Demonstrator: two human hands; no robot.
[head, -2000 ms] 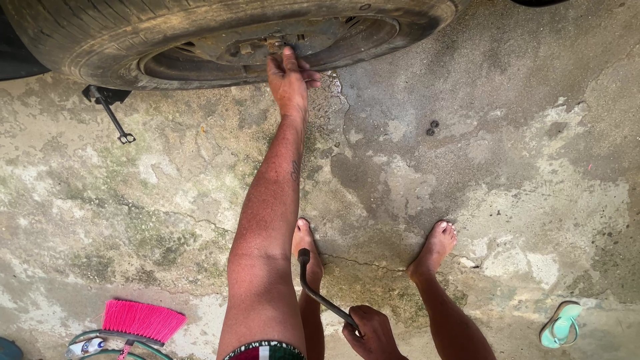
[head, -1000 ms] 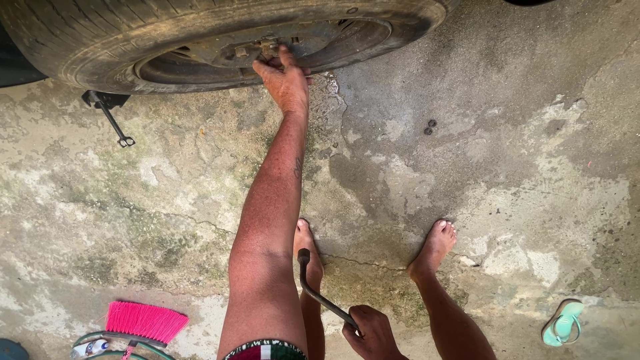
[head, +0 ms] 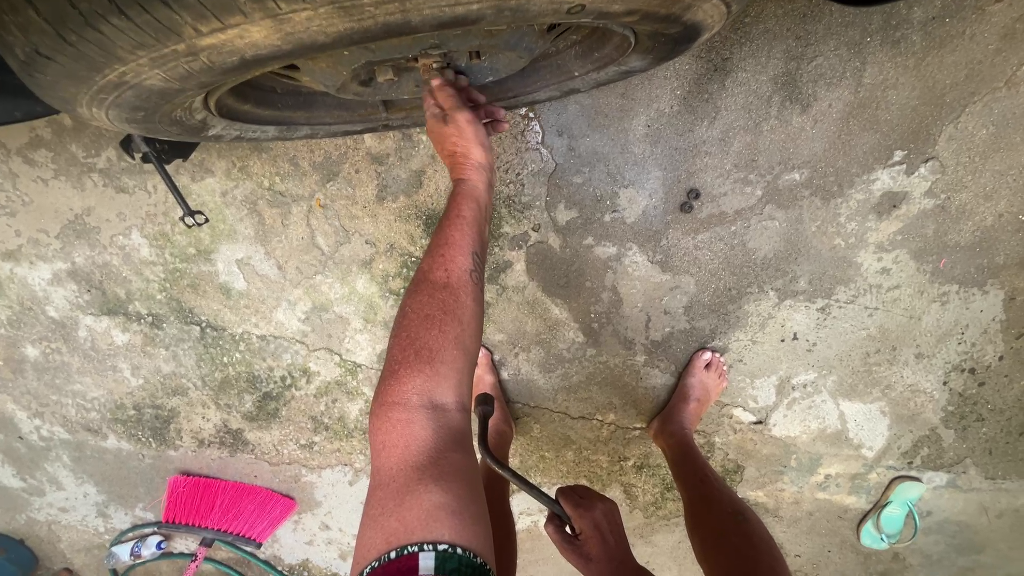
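Note:
My left hand (head: 460, 128) reaches up to the hub of a car wheel (head: 320, 104), its fingertips at a wheel nut or stud (head: 432, 64); whether they grip it is hard to see. Low in the view, my right hand (head: 592, 528) is closed around the handle of a bent metal lug wrench (head: 512, 476), whose socket end points up beside my left foot. Two small dark lug nuts (head: 690, 200) lie together on the concrete to the right of the wheel.
A jack's black handle (head: 172, 188) sticks out from under the car at left. A pink broom (head: 228, 508), a green hose (head: 240, 556) and a plastic bottle (head: 136, 550) lie at lower left. One turquoise flip-flop (head: 892, 512) is at lower right. My bare feet stand on cracked concrete (head: 608, 304).
My left hand's fingers have shifted at the wheel hub, and the hand stays there. My right hand and the wrench have not plainly moved.

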